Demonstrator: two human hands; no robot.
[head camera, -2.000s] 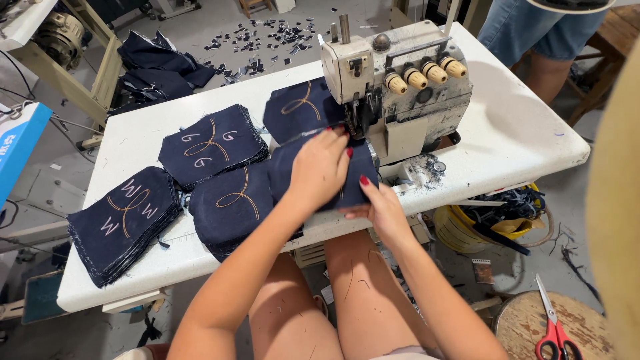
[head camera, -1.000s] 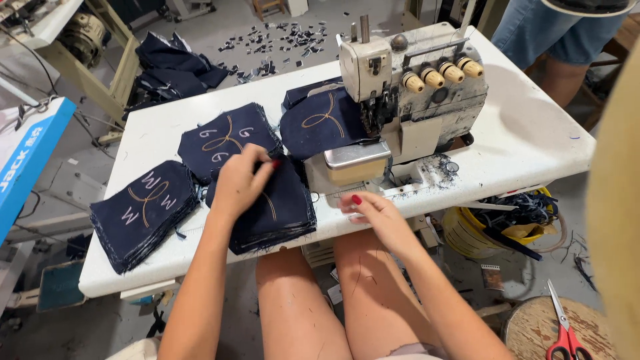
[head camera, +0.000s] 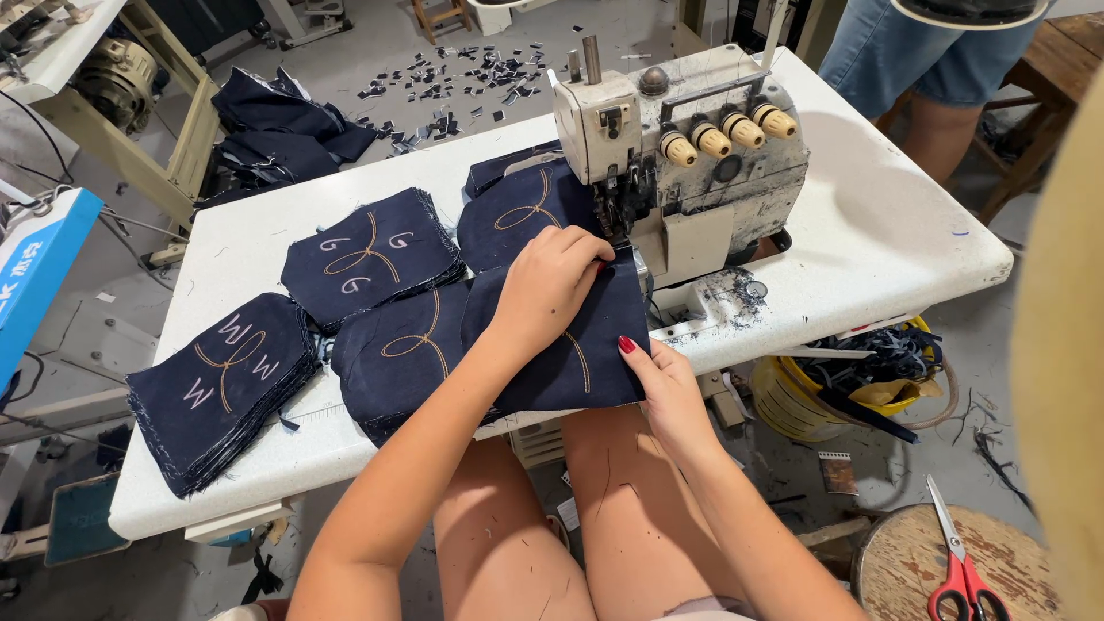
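A dark denim pocket piece (head camera: 604, 345) with tan looped stitching lies in front of the overlock sewing machine (head camera: 690, 155). Near its top edge, at the presser foot, my left hand (head camera: 552, 289) holds it with bent fingers. My right hand (head camera: 673, 388) pinches its lower right edge, thumb on top. Another stitched piece (head camera: 526, 207) lies left of the machine's needle area, linked or close to the held one; which cannot be told. A stack of pockets (head camera: 405, 336) sits under and beside my left forearm. Two more stacks, marked G (head camera: 371, 250) and M (head camera: 224, 379) in chalk, lie farther left.
The white machine table (head camera: 897, 233) carries lint by the machine. A yellow bucket of fabric scraps (head camera: 793, 401) stands below its front edge. Red-handled scissors (head camera: 957, 561) rest on a round wooden stool (head camera: 906, 552) at lower right. A person in denim shorts (head camera: 897, 52) stands behind the table.
My left hand has moved from the near stack to the machine's front, where a denim piece now lies. My right hand, empty a second ago, now pinches that piece's edge.
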